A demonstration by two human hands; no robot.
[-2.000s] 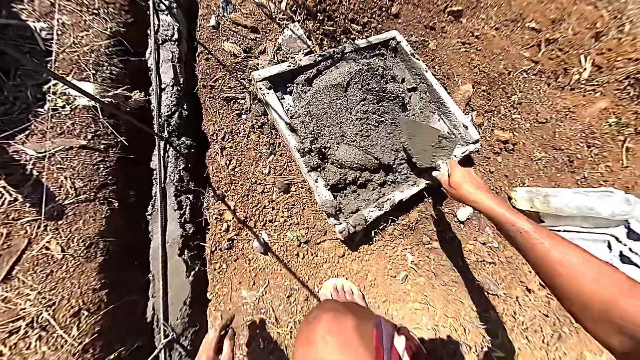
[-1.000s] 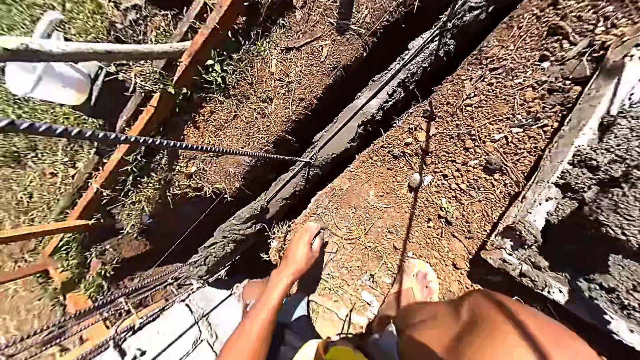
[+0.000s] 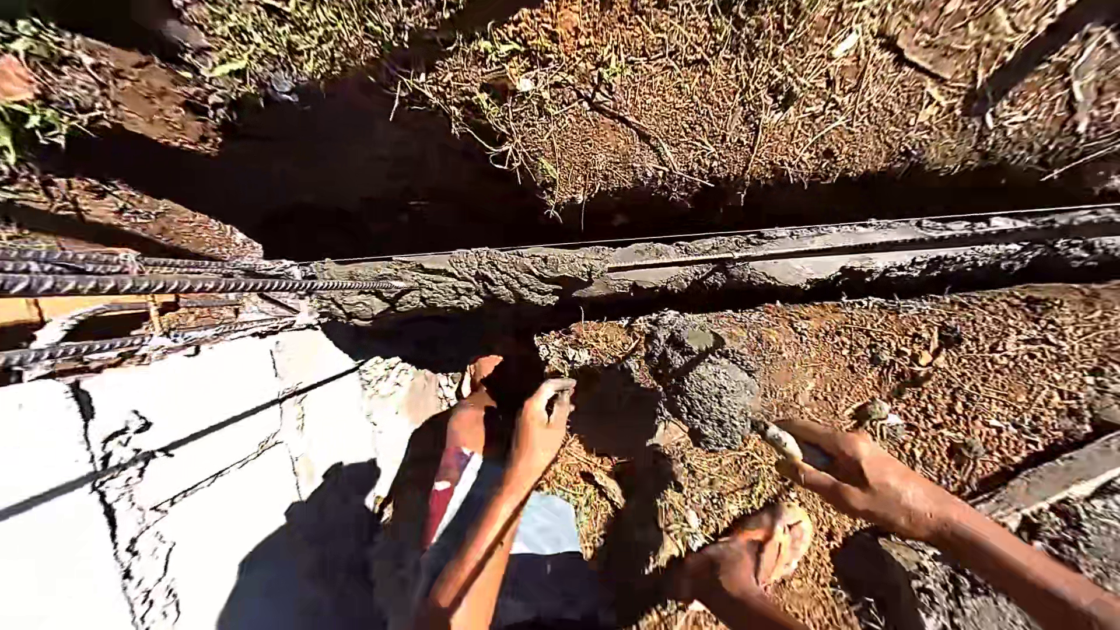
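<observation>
My right hand (image 3: 862, 477) grips the handle of a trowel (image 3: 781, 441), at the lower right of the wall. Grey wet mortar (image 3: 716, 401) is heaped on the trowel and hides its blade; more mortar lies just above it, near the trench edge. My left hand (image 3: 544, 424) is left of the trowel with curled fingers, just below the mortar-topped block course (image 3: 472, 284); whether it holds something small cannot be told. Rough mortar covers the left part of the course, and a groove runs along its right part. A taut string line (image 3: 665, 238) follows its far edge.
Ribbed steel rebars (image 3: 175, 284) stick out at the left. Below them is a pale block wall (image 3: 201, 464). Dark trench gaps (image 3: 376, 175) flank the course. My bare foot (image 3: 774, 542) rests on the soil, and the edge of the mortar box (image 3: 1063, 472) is at the lower right.
Two seconds ago the trowel was in my right hand at the mortar box; now it is beside the block course, loaded with mortar. The view has turned strongly toward the rebars and the block wall.
</observation>
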